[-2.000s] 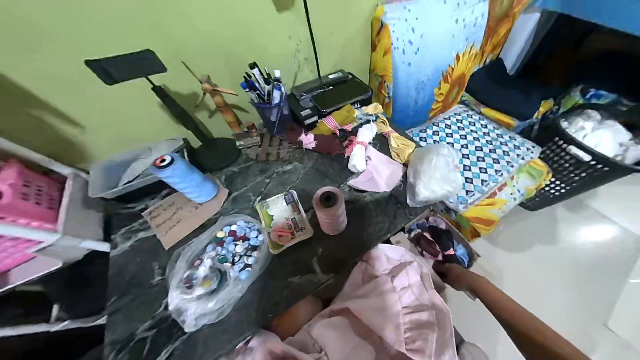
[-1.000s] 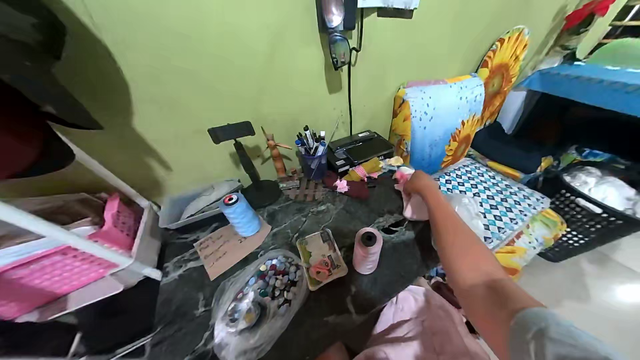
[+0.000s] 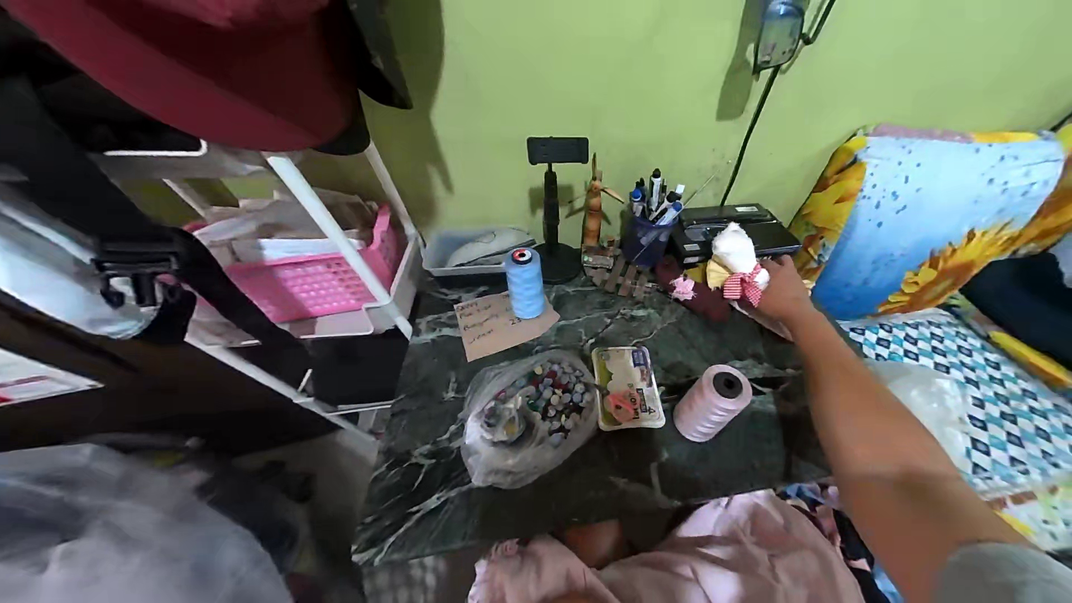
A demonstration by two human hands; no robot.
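My right hand (image 3: 783,293) reaches to the back right of the dark marble-patterned table and grips or touches the edge of a bundle of fabric scraps. The bundle has a white cloth piece (image 3: 734,248) with a red checked bow (image 3: 745,286). Left of it lie a maroon cloth (image 3: 702,300) and a small pink bow (image 3: 683,289). Nearer stand a pink thread cone (image 3: 712,404), a clear tray with an orange item (image 3: 628,388) and a plastic bag of buttons (image 3: 536,417). A blue thread cone (image 3: 525,283) rests on written cardboard (image 3: 494,333). My left hand is not seen.
Along the wall are a grey bin (image 3: 473,251), a black phone stand (image 3: 550,209), a pen holder (image 3: 647,239) and a black printer-like device (image 3: 733,228). A white rack with a pink basket (image 3: 310,285) stands left. Pink fabric (image 3: 729,557) lies at the lower edge.
Two seconds ago my right hand was low at a box of dark scraps; it has moved up to the fabric pieces at the table's back. The view has swung left.
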